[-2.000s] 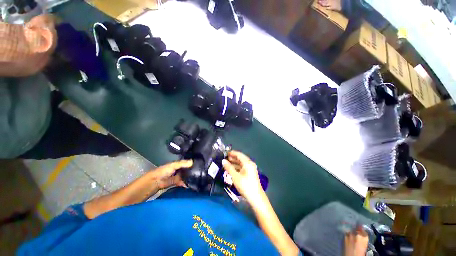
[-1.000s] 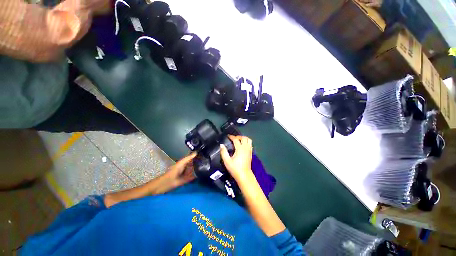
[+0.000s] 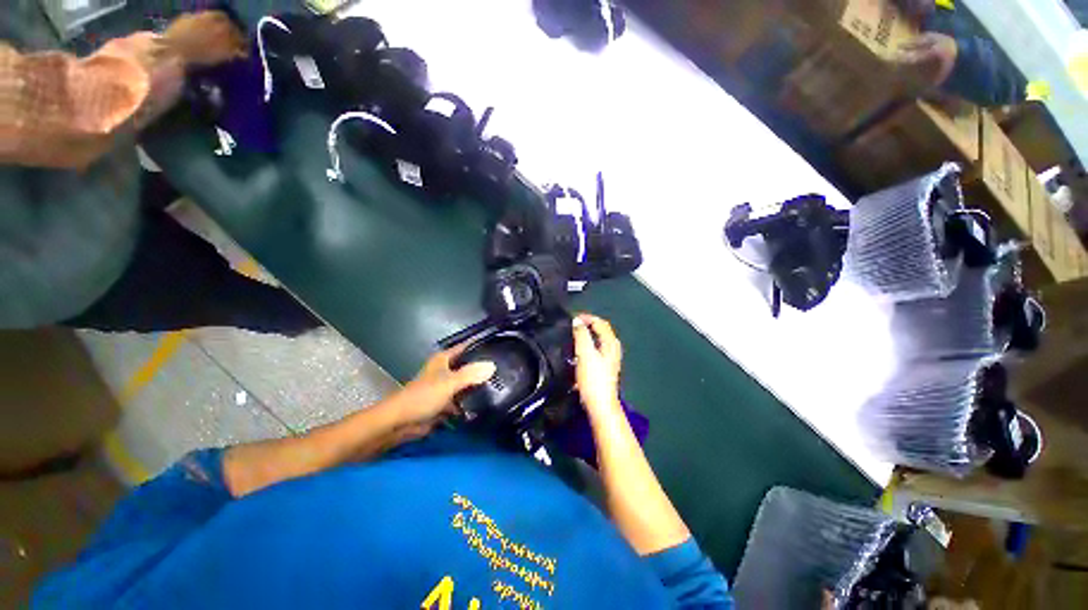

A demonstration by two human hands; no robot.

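Observation:
A black multi-head security camera [image 3: 507,372] is held between my two hands just in front of my body, over the near edge of the green bench. Its rounded face is turned up. My left hand [image 3: 447,391] grips its left side, the thumb on the rounded face. My right hand [image 3: 598,358] holds its right side. A purple cloth [image 3: 614,431] lies beneath and beside my right wrist, partly hidden by it. Another black camera [image 3: 561,238] stands just beyond the held one.
More black cameras [image 3: 412,125] with white cables stand at the upper left, near a neighbour's arm [image 3: 96,89]. One camera [image 3: 797,253] is on the white strip [image 3: 704,179]. Ribbed clear bags [image 3: 903,238] with cameras stand at right; another [image 3: 805,548] is lower right. Cartons [image 3: 1014,179] are behind.
The held camera has been turned so its rounded face shows. My left thumb has moved onto that face and my right hand to its right side. A person's hand has appeared by the cartons.

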